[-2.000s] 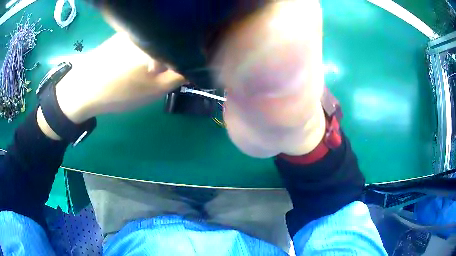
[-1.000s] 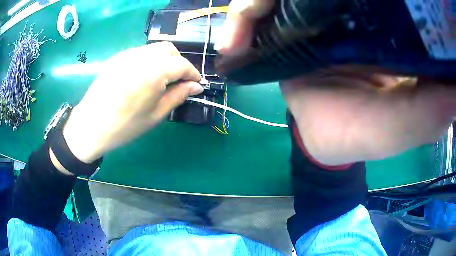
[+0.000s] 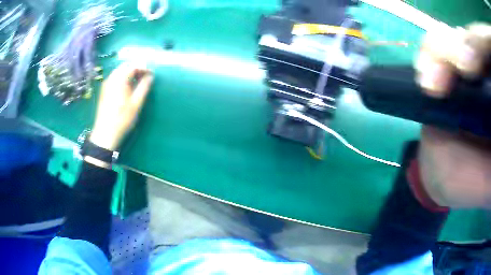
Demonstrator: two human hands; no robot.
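Note:
The black module lies on the green bench, right of centre, with an orange strip across its top and a flat white cable trailing right from its lower end. A thin pale lead crosses its top. My right hand grips the black electric screwdriver at the right, its tip end toward the module's right side. My left hand is over the bench at the left, away from the module, thumb and finger a little apart, nothing seen in it. The frame is blurred.
The purple-white lead bundle lies left of my left hand. A pale ring is at the top edge, and a small dark pile of screws lies below it. A metal-framed rack stands at the far left. The bench's front edge curves below.
My left hand has left the module and moved left toward the lead bundle. The screwdriver in my right hand has moved right, uncovering the module. The view has shifted left.

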